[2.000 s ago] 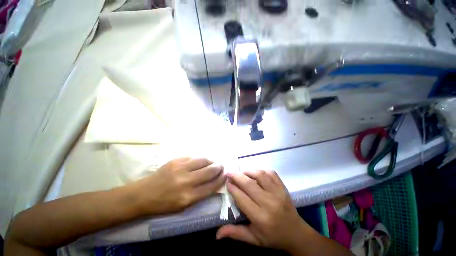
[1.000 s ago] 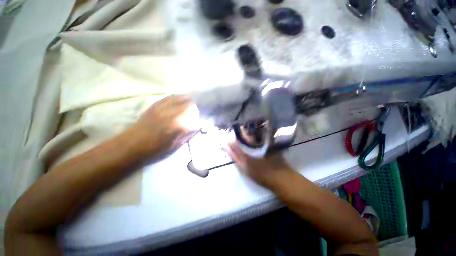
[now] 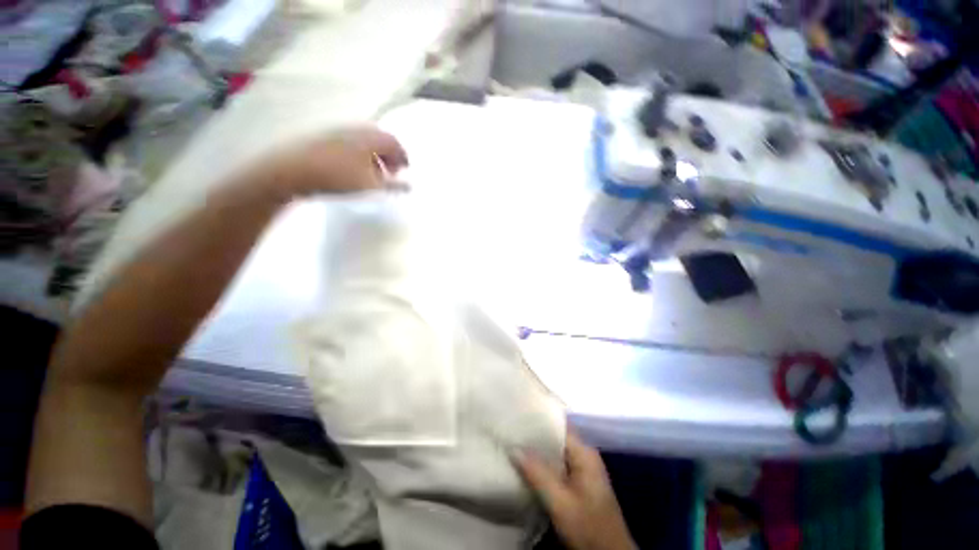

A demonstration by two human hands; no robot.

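A cream garment panel point(image 3: 392, 376) hangs over the front edge of the machine table, its upper end on the white top. A paler rectangular piece with a straight lower edge lies on it. My left hand point(image 3: 360, 161) is at the panel's upper end, fingertips closed on the cloth, blurred by motion and glare. My right hand point(image 3: 574, 489) grips the panel's right edge below the table edge, thumb on top and fingers partly hidden. The lockstitch machine head point(image 3: 794, 193) stands to the right; its needle is not clear.
Red and green-handled scissors point(image 3: 814, 397) lie on the table at right. A green basket point(image 3: 870, 505) with magenta cloth is below. A long cream panel point(image 3: 311, 75) lies at the left back. More cloth and a blue piece point(image 3: 266, 510) are below the table.
The view has swung back, showing more of the table. The panel has come away from the needle and now hangs off the front edge. My left hand moved back-left; my right hand moved down.
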